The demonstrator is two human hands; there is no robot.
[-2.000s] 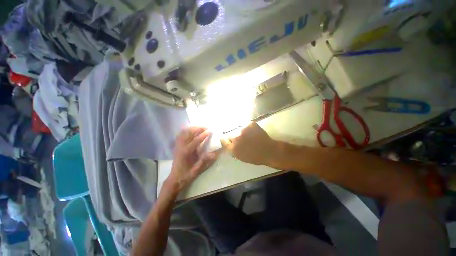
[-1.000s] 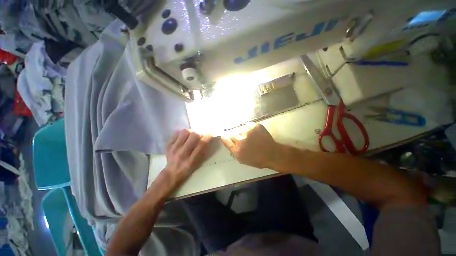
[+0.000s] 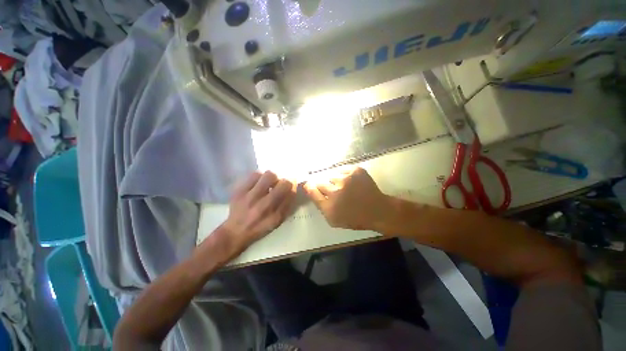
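The light-grey fabric piece (image 3: pixel 185 151) lies left of the needle and drapes in folds over the table's left side. The white sewing machine head (image 3: pixel 384 41) stands above it; bright lamp glare washes out the presser foot and needle area. My left hand (image 3: pixel 261 206) lies with bent fingers at the cloth's edge, just in front of the glare. My right hand (image 3: pixel 349 199) is beside it, fingers curled and fingertips together at the glare's edge. What lies under the fingertips is washed out, so I cannot tell what either hand grips.
Red-handled scissors (image 3: pixel 475 175) and light-blue thread snips (image 3: pixel 557 163) lie right of the needle. A shiny slide cover (image 3: pixel 388 130) is in the table. A white strip (image 3: pixel 456 291) hangs below the table edge. Teal bins (image 3: pixel 60 199) and cloth piles (image 3: pixel 48 103) stand at left.
The view has shifted, so the machine sits further right and higher. My left hand has gone from spread fingers to bent fingers near the glare; my right hand stays much the same.
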